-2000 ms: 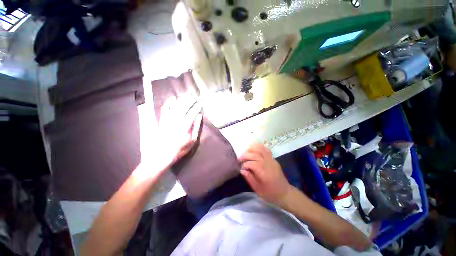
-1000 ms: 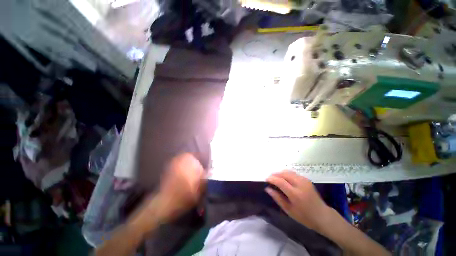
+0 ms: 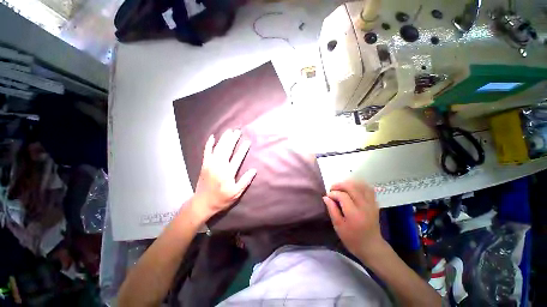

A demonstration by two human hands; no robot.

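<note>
A brown-purple fabric panel lies spread on the white table left of the needle area, with its front part hanging over the table edge towards my lap. My left hand lies flat on the panel with its fingers apart. My right hand is at the panel's right edge, fingers curled and pinching the cloth there. The cream sewing machine head stands at the right. Its presser foot area is bare of cloth, as far as I can see. Bright light washes out part of the cloth.
Black-handled scissors lie on the machine bed beside a yellow holder. A dark bundle with white tags lies at the far left. A loose thread is behind. A blue crate with scraps is below right.
The small folded piece from two seconds ago is out of my hands. The cloth stacked at the left has shifted right, now one spread panel under my left hand. My right hand is at its edge.
</note>
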